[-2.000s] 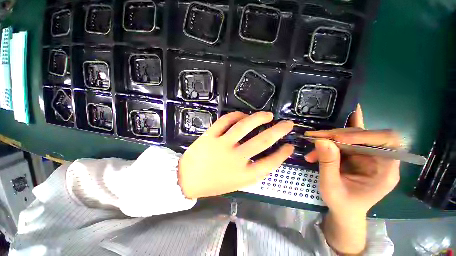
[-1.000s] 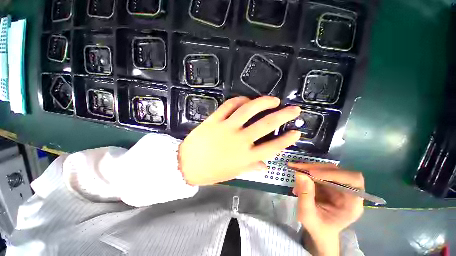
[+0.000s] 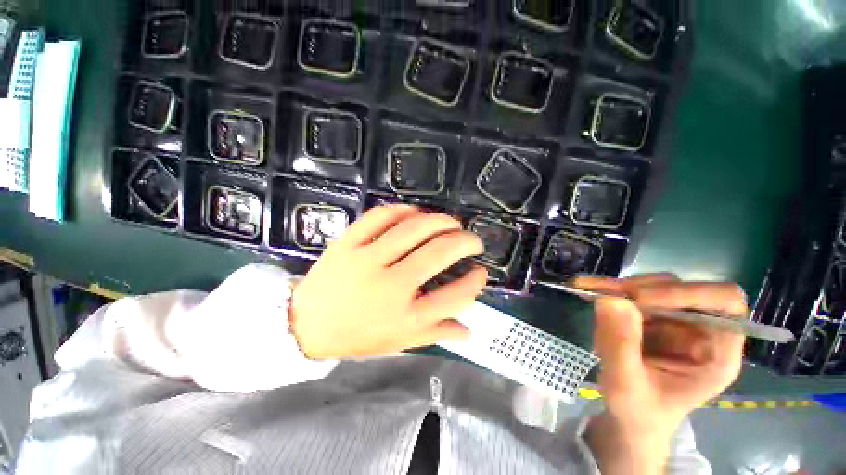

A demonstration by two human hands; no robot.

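Observation:
A black blister tray (image 3: 376,82) holds small dark housings with pale rims. My right hand (image 3: 670,348) grips slim grey tweezers (image 3: 710,322); their tip is near the near-right pocket, by a housing (image 3: 570,255). My left hand (image 3: 385,288) lies palm down over the tray's near edge, fingers bent across a pocket. Its thumb is at the left end of a white dotted sheet (image 3: 543,357), which slants down to the right. Whether the thumb presses or grips it, I cannot tell. Any piece at the tweezer tip is too small to see.
Pale blue and white strips (image 3: 53,130) and a dotted sheet (image 3: 25,111) lie at the far left. Black stacked trays (image 3: 821,232) stand at the far right. The green bench (image 3: 719,167) lies between. Yellow-black tape (image 3: 756,404) shows below right.
My right hand has moved from the dotted sheet up to the near-right pocket. My left hand has shifted left over the tray, and the dotted sheet now slants. The view has also shifted.

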